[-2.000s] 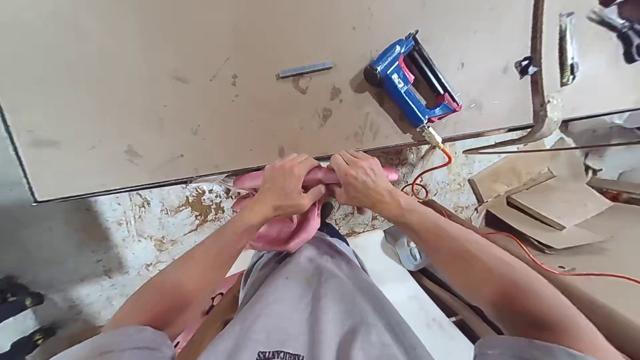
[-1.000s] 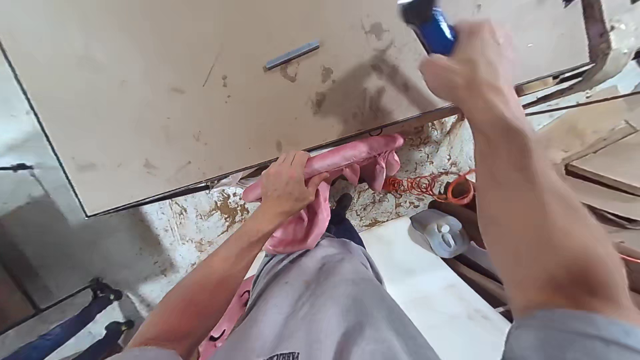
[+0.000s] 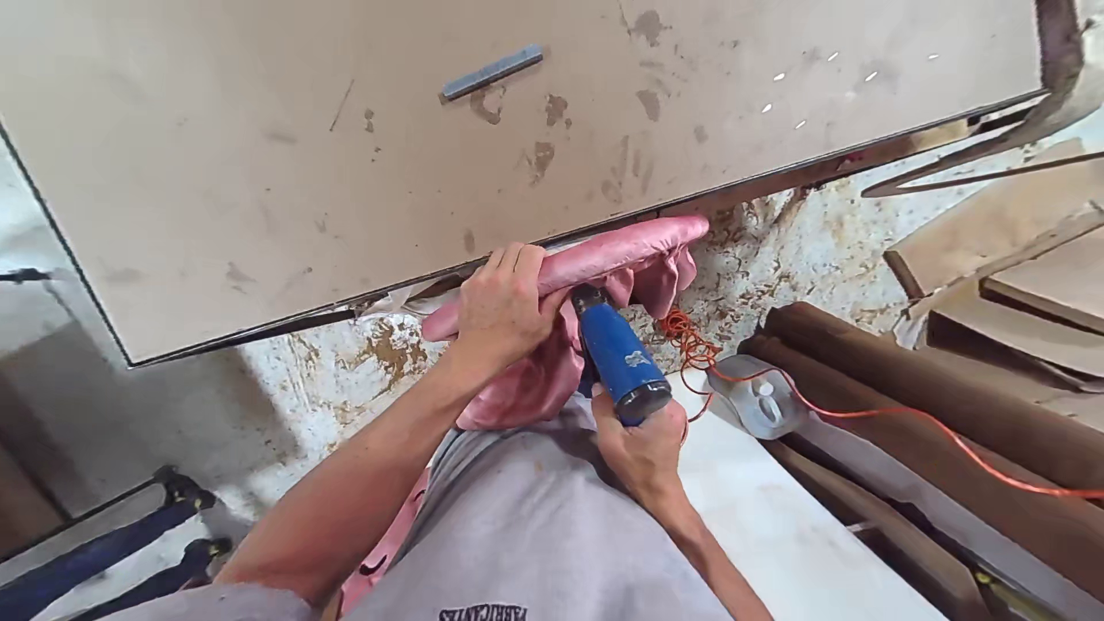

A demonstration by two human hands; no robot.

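Observation:
Pink satin-like fabric [image 3: 621, 252] covers a long padded piece at the table's near edge, and more of the cloth hangs gathered below it. My left hand [image 3: 504, 302] grips the padded piece left of its middle. In my right hand [image 3: 642, 440] is a blue pneumatic staple gun [image 3: 623, 354], its nose against the gathered cloth under the padded roll. The nose tip is hidden in the folds. A strip of staples [image 3: 492, 73] lies on the tabletop.
The large beige tabletop [image 3: 259, 172] spans the far side. An orange coiled air hose [image 3: 690, 341] runs right, past a translucent plastic jug [image 3: 759, 397] and brown rolls [image 3: 931, 388]. Cut board pieces [image 3: 1009, 233] lie at right. Small white bits dot the tabletop's right part.
The staple gun lay on the tabletop two seconds ago; my right hand has picked it up and brought it down to the pink cloth. My left hand still holds the padded piece.

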